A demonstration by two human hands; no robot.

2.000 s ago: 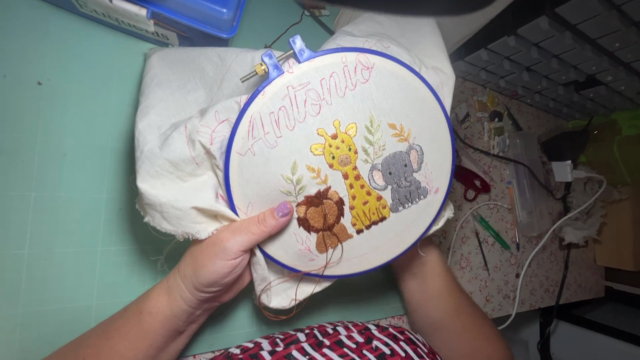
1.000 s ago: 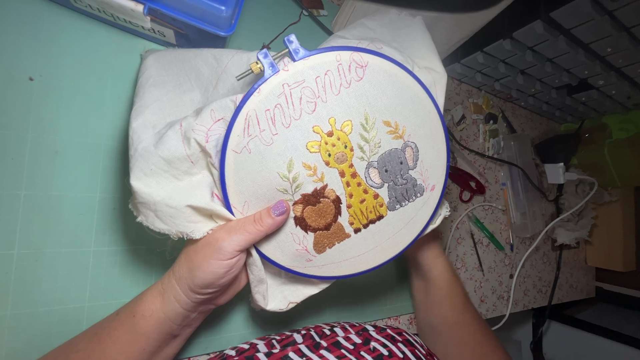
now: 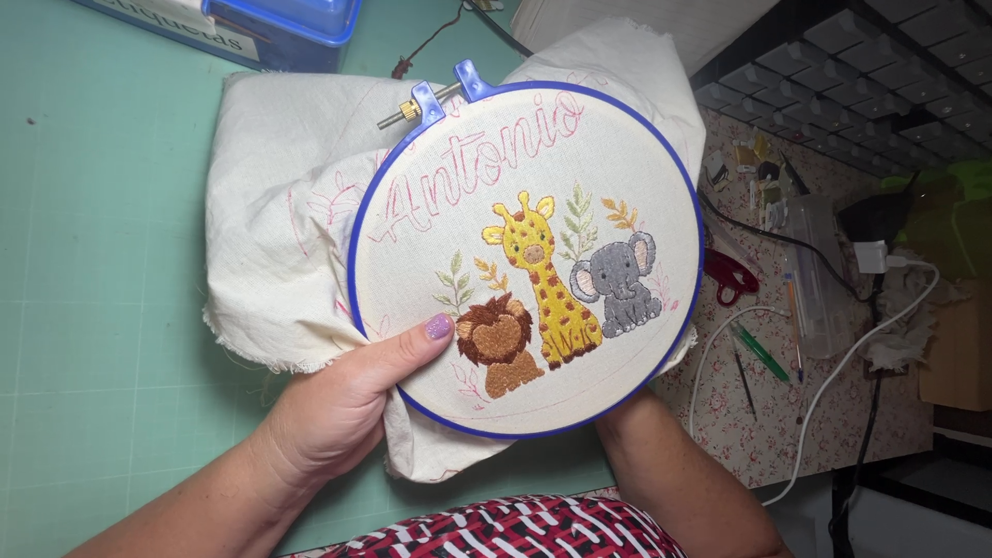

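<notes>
My left hand grips the lower left edge of a blue embroidery hoop, its thumb on the cloth beside the embroidered lion. Stretched in the hoop is off-white cotton fabric with a stitched giraffe and elephant, leafy sprigs, and lettering drawn in pink outline. The lion's face bears no eyes or nose. Loose fabric hangs behind and to the left. A brass screw closes the hoop at upper left. My right hand is hidden behind the hoop; only its wrist and forearm show at lower right.
A green cutting mat lies beneath, with a blue plastic box at upper left. On the right are red-handled scissors, a green pen, a white cable, a clear plastic case and grey small-drawer units.
The brown thread that hung over the lion and below the hoop two seconds ago is no longer seen on the front. My left hand keeps its hold on the hoop.
</notes>
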